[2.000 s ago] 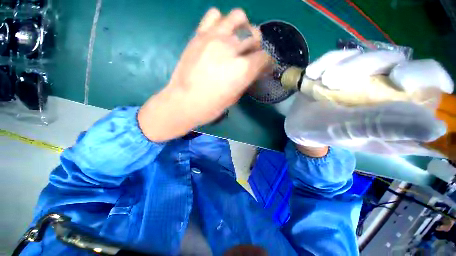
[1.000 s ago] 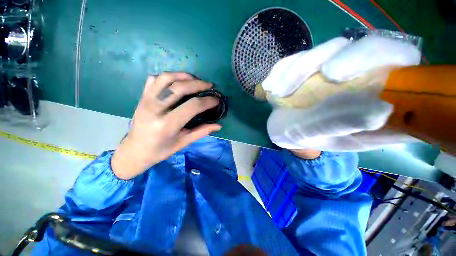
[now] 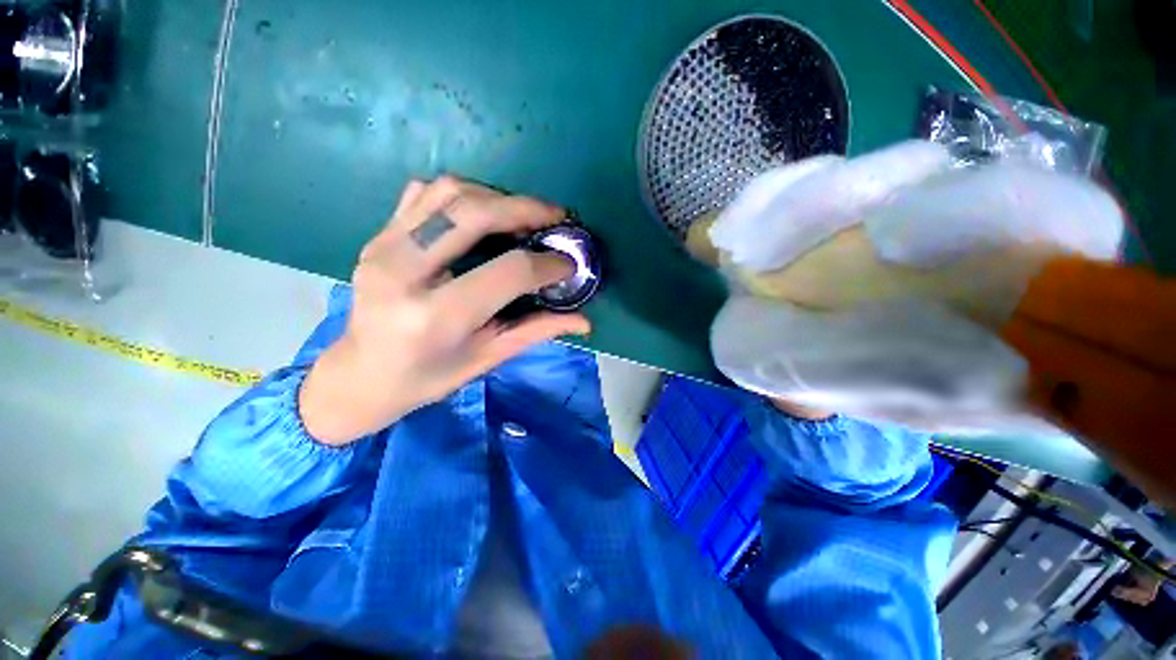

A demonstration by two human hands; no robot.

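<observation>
My bare left hand (image 3: 445, 303) grips a round black unit (image 3: 569, 267) at the green mat's front edge. The unit's face is glossy with a purple-white sheen, and my fingers hide part of it. My right hand (image 3: 903, 277), in a thick white glove, holds an electric screwdriver (image 3: 1096, 355) with an orange body. Its tan nose points left, beside the lower rim of a round screw dish (image 3: 703, 148), apart from the unit. Black screws (image 3: 793, 90) cover the dish's right part; the dimpled grey surface shows at left.
A clear blister tray (image 3: 88, 168) with black units lies at the far left. A clear plastic bag (image 3: 1006, 129) lies beyond my glove. A blue bin (image 3: 703, 464) is below the bench edge. Small specks lie on the green mat (image 3: 348, 77). Red lines cross the upper right.
My left hand has come from the dish to the front edge and now holds the unit, whose face has turned glossy to view. The screwdriver nose remains near the dish's lower rim.
</observation>
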